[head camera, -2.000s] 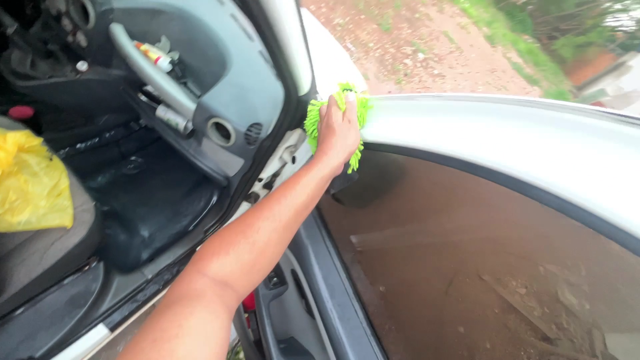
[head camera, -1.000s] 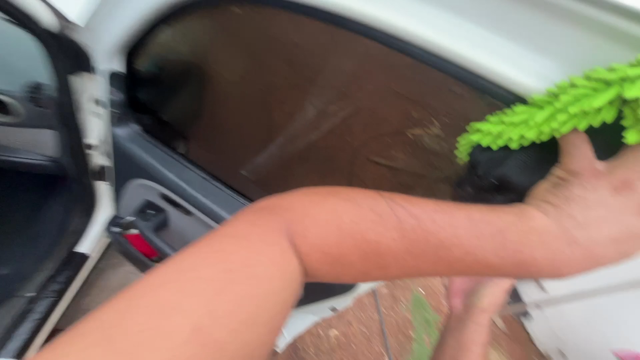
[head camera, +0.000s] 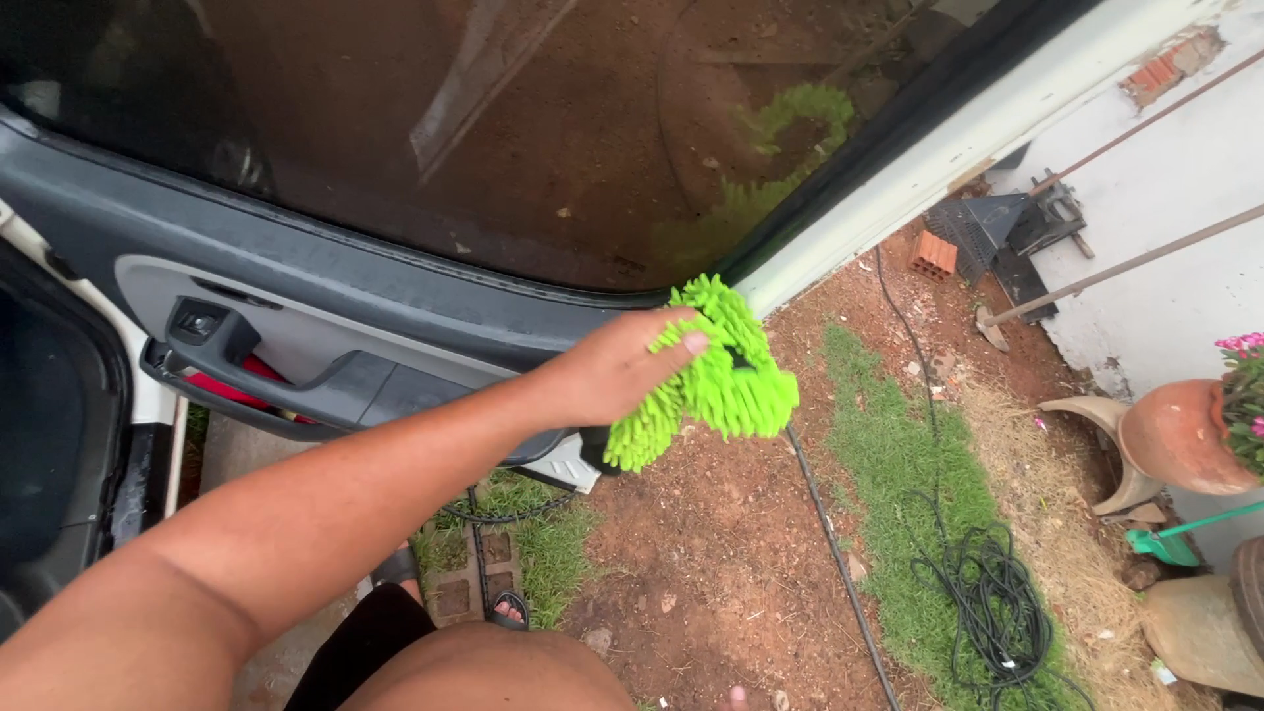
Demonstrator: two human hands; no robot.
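Note:
A bright green microfiber chenille mitt or cloth point(head camera: 736, 390) is gripped in my left hand point(head camera: 627, 365), bunched at the rear lower corner of the open car door. It lies at the meeting of the dark trim below the window glass point(head camera: 553, 148) and the white window frame point(head camera: 889, 212). Below my left hand is the grey door panel point(head camera: 326, 296) with its pull handle point(head camera: 286, 380). Only what seems a fingertip of my right hand point(head camera: 738, 698) shows at the bottom edge; the rest is hidden.
A black hose or cable point(head camera: 834, 533) crosses the dirt, with a coiled black cable point(head camera: 992, 602) on grass. At right are a rake head point(head camera: 973, 227), a hollow brick point(head camera: 933, 255), a clay flowerpot point(head camera: 1175, 434) and a white wall point(head camera: 1175, 178). My sandalled foot point(head camera: 509, 610) is below the door.
My left hand, holding the green mitt or cloth, has gone from the door frame's front upper part to its rear lower corner. The view has swung strongly. My right hand has mostly left view.

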